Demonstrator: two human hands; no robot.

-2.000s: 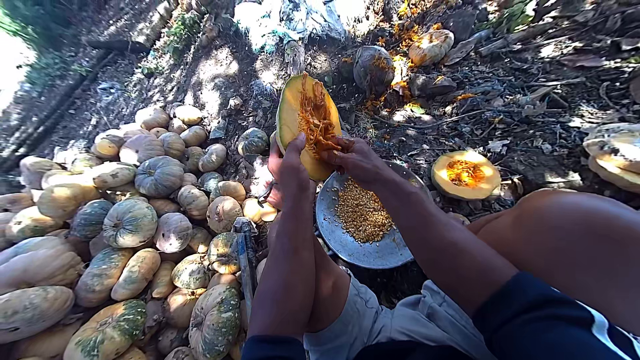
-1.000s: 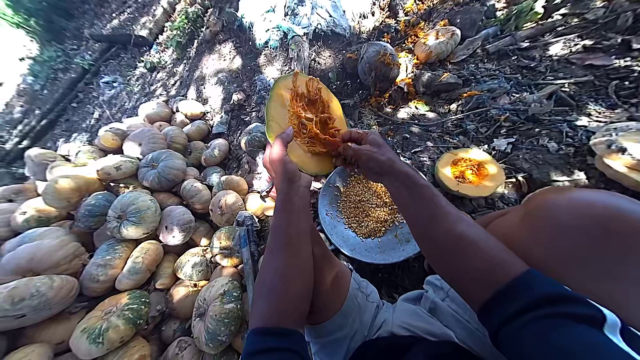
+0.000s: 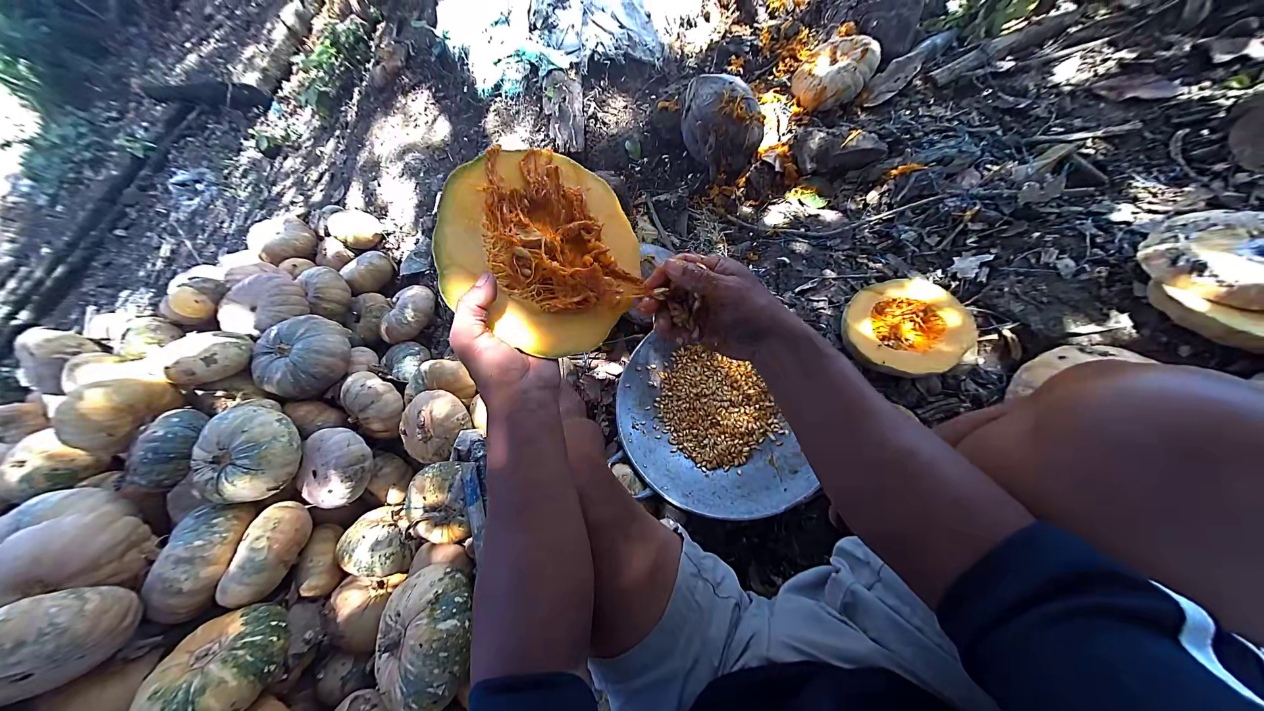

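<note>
My left hand (image 3: 499, 346) grips the lower left rim of a halved pumpkin (image 3: 459, 222), its cut face turned up toward me. Stringy orange pulp (image 3: 553, 247) with seeds fills the hollow. At the pumpkin's right edge, my right hand (image 3: 716, 301) holds a clump of pumpkin seeds (image 3: 681, 311), and a strand of pulp stretches from the hollow to its fingers. Just below that hand lies a round grey metal pan (image 3: 746, 494) with a heap of loose seeds (image 3: 716, 410) in it. Another cut pumpkin half (image 3: 859, 331) rests on the ground to the right, with pulp in its centre.
A large pile of whole pumpkins (image 3: 296, 355) covers the ground at left. Stacked pumpkin pieces (image 3: 1210, 267) lie at the far right. Beyond the pan are a dark round object (image 3: 723, 123), a pale pumpkin (image 3: 835, 71) and scattered orange pulp. My bare knees flank the pan.
The held pumpkin half has turned to face me more fully. My right hand has moved from the pulp to the pumpkin's right edge, with a clump of seeds now showing in it.
</note>
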